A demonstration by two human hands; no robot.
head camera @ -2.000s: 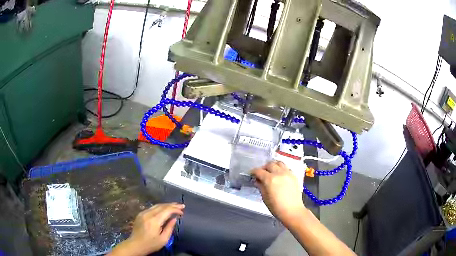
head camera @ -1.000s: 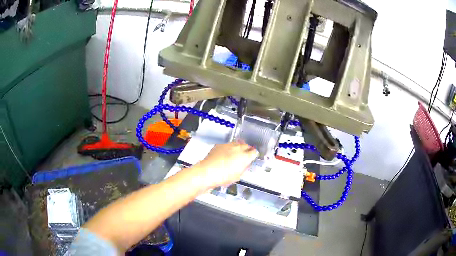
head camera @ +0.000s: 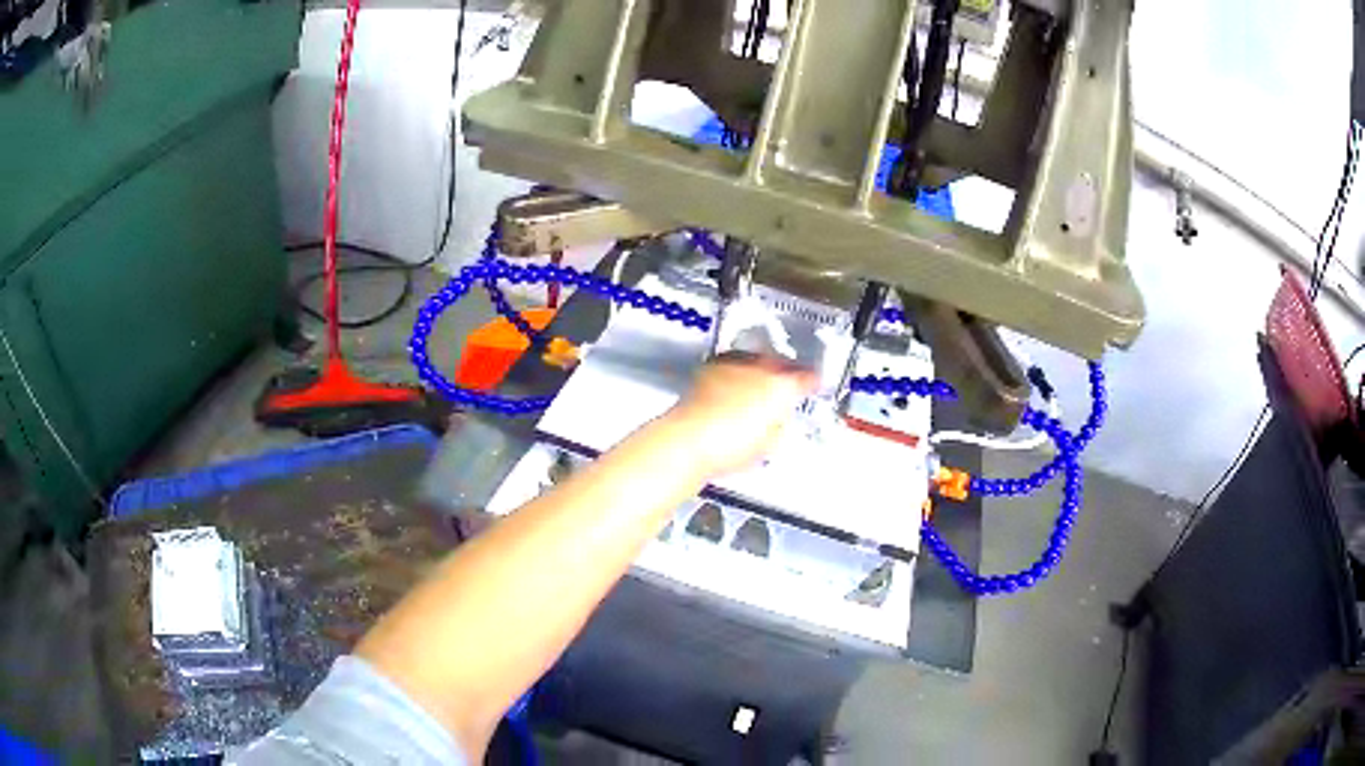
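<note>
My left hand (head camera: 749, 392) reaches in from the lower left to the fixture area under the machine head. Its fingers are blurred and lie over the near part of a pale, slotted housing (head camera: 801, 310); whether they grip it is unclear. The housing sits between the upright rods at the middle of the white machine table (head camera: 629, 374), and my hand partly hides it. My right hand is out of the picture. A small stack of pale housings (head camera: 199, 588) lies on the chip-littered board (head camera: 337, 554) at the left.
The olive machine head (head camera: 808, 225) hangs low over the table. Blue beaded hoses (head camera: 1070, 509) loop on both sides. A red broom (head camera: 337, 392) and orange dustpan (head camera: 502, 347) stand behind the board. A dark panel (head camera: 1220, 554) stands at the right.
My right hand, earlier at a housing over the table, has left the picture. My left hand has moved from near the board to the fixture and stays there. The view has shifted slightly.
</note>
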